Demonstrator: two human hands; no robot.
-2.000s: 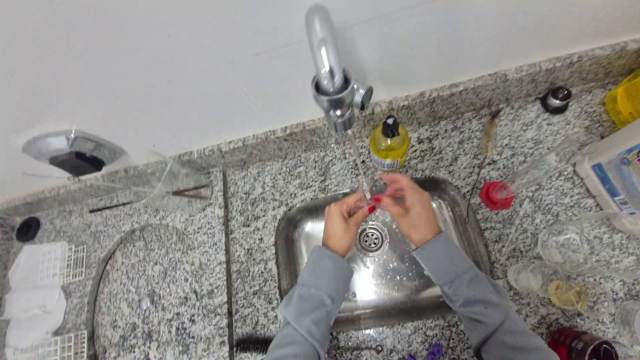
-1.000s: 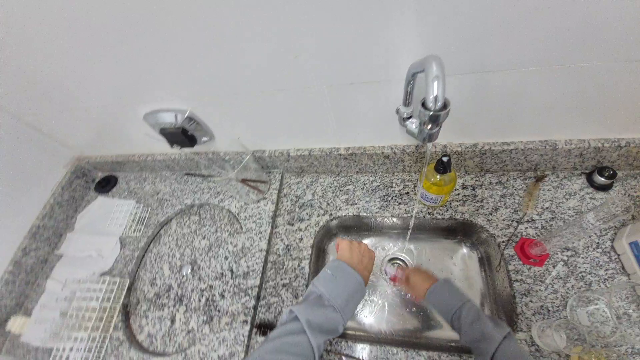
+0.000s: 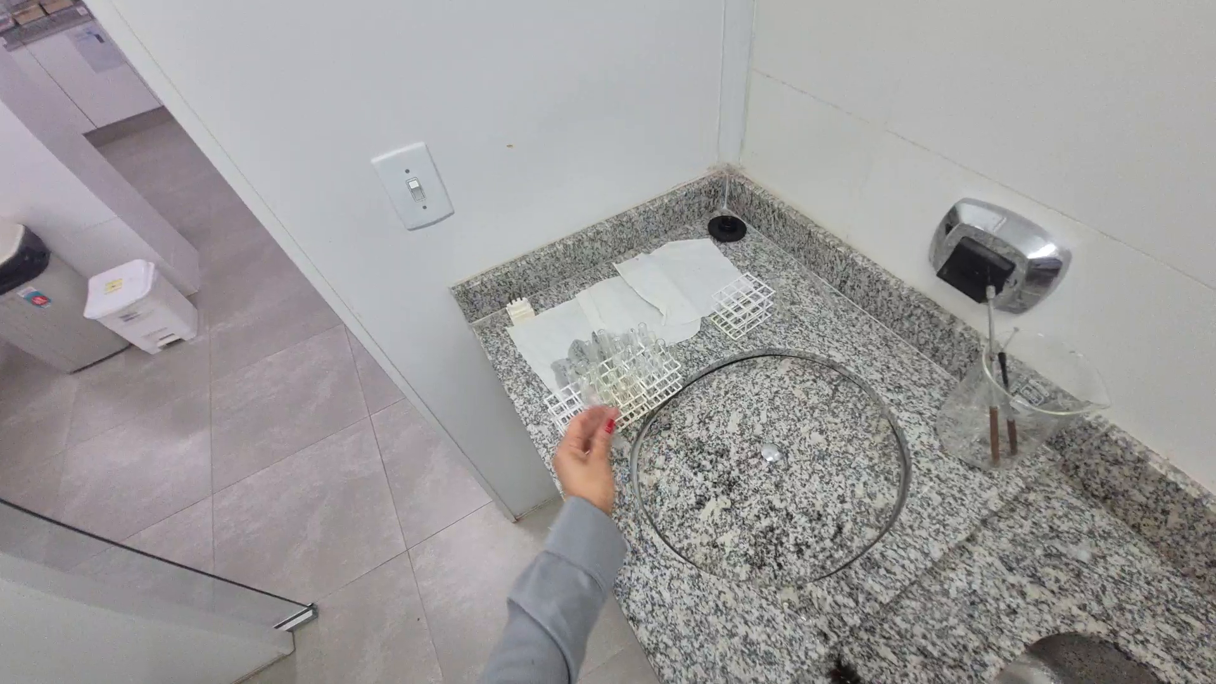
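My left hand [image 3: 586,454] is at the near edge of a white wire test tube rack [image 3: 648,391], with thumb and fingers drawn together. Something clear shows faintly at the fingertips; blur hides whether they grip a glass tube. Several clear glass test tubes [image 3: 608,350] lean in the rack, which rests partly on white paper towels [image 3: 546,334]. A second white wire rack [image 3: 743,306] stands at the towels' far right end. My right hand is out of view.
A round glass-like cover [image 3: 769,465] with a metal rim lies on the granite counter. Right of it stands a glass beaker [image 3: 969,418] holding thin brushes or rods. The sink's edge [image 3: 1073,660] shows at bottom right. A wall end borders the counter's left side.
The view has swung left from the sink to the racks. My left hand has moved from over the sink to the rack; my right hand has left view. Glass tubes now show in the rack.
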